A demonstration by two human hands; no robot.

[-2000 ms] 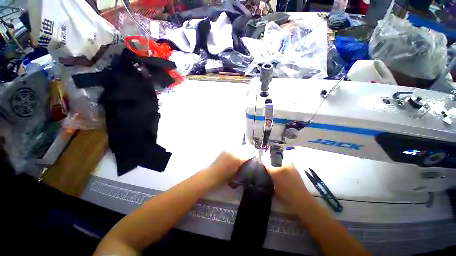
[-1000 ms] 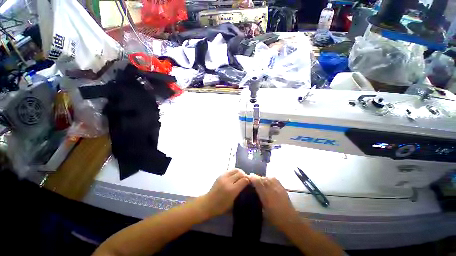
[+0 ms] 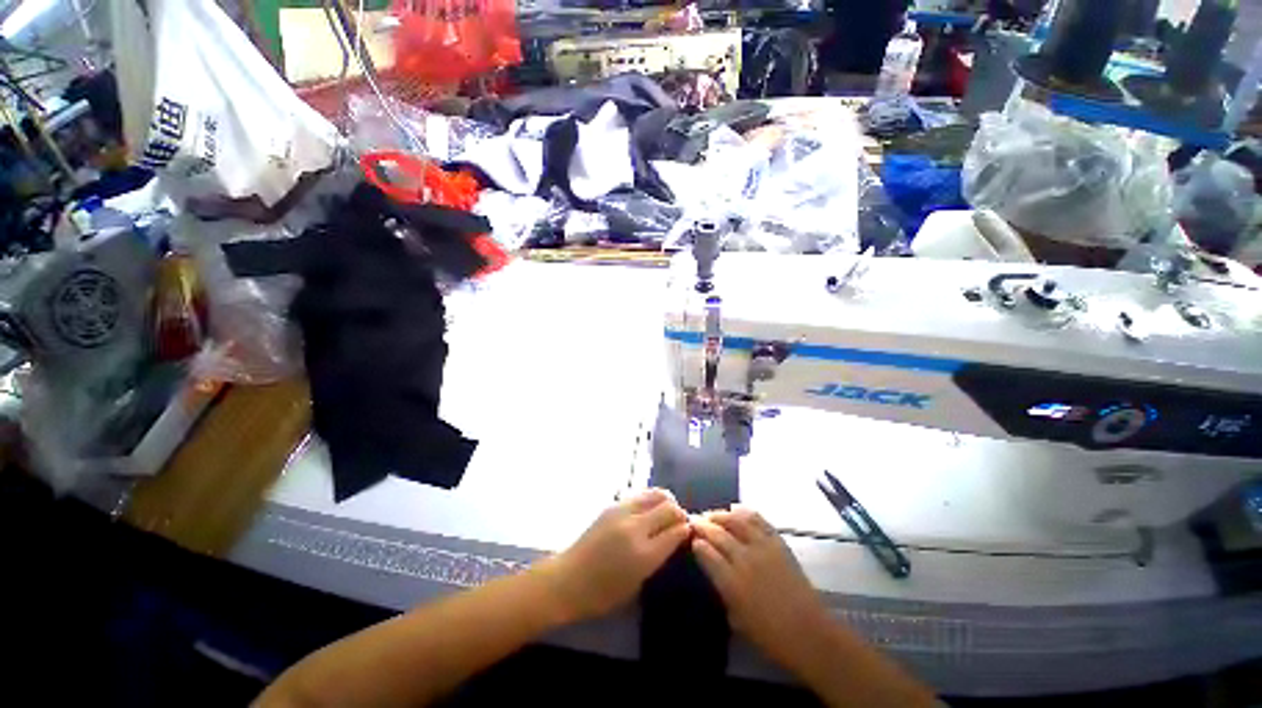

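A black fabric piece (image 3: 696, 468) runs from under the presser foot (image 3: 703, 404) of the white sewing machine (image 3: 886, 362) down over the table's near edge. My left hand (image 3: 623, 551) and my right hand (image 3: 747, 560) hold it side by side in front of the foot, fingertips almost touching. The lower part of the fabric hangs below my hands toward me. Dark thread snips (image 3: 866, 526) lie on the table to the right of my right hand.
A bundle of black pieces (image 3: 371, 346) lies at the table's left, beside orange-red plastic (image 3: 415, 180). A printed white sack (image 3: 229, 111) is back left. Clear plastic bags (image 3: 789, 173) and black and white fabric (image 3: 595, 150) lie along the back. Dark thread cones (image 3: 1089, 42) stand far right.
My hands have moved from close beside the needle toward me along the fabric, with their fingertips now together. More of the black piece shows between them and the foot.
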